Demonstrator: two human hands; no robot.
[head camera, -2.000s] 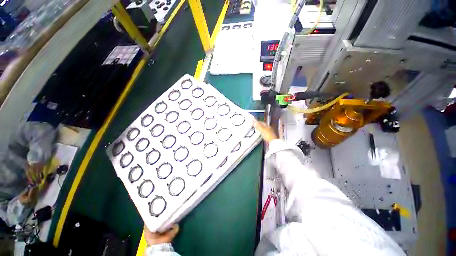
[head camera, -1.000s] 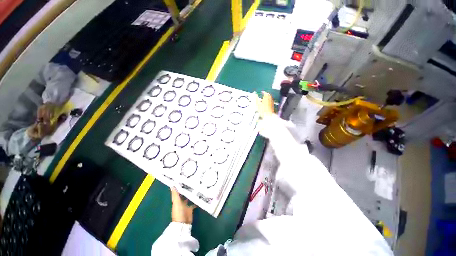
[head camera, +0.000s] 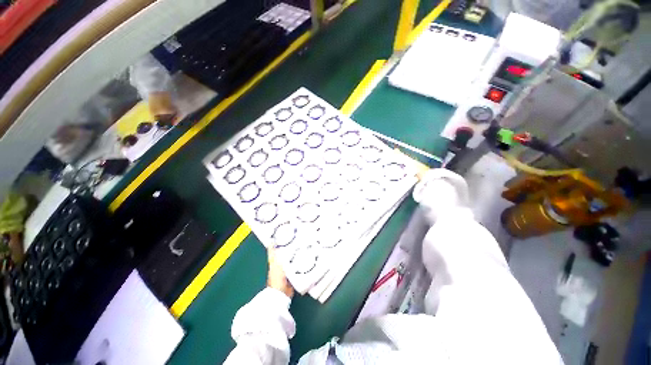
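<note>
A white foam tray (head camera: 335, 235) with rows of black rings (head camera: 290, 192) lies over the green conveyor belt, held between my hands. It looks like a stack, with a second sheet edge showing under it at the right. My left hand (head camera: 279, 273) grips the near edge of the tray. My right hand (head camera: 424, 173) grips the right corner; its fingers are mostly hidden by the sleeve and the tray. Whether the tray touches the belt I cannot tell.
Another white tray (head camera: 435, 68) with a few rings lies farther up the belt. The control box (head camera: 532, 43) and amber machine head (head camera: 532, 216) are at right. Red-handled tool (head camera: 386, 279) lies beside the belt. Black blister trays (head camera: 53, 249) and a person's hand (head camera: 163, 107) are at left.
The view has shifted, so the surroundings sit farther right. The tray has turned back and forth between my hands, which stay on it. More of the black blister trays at left now shows.
</note>
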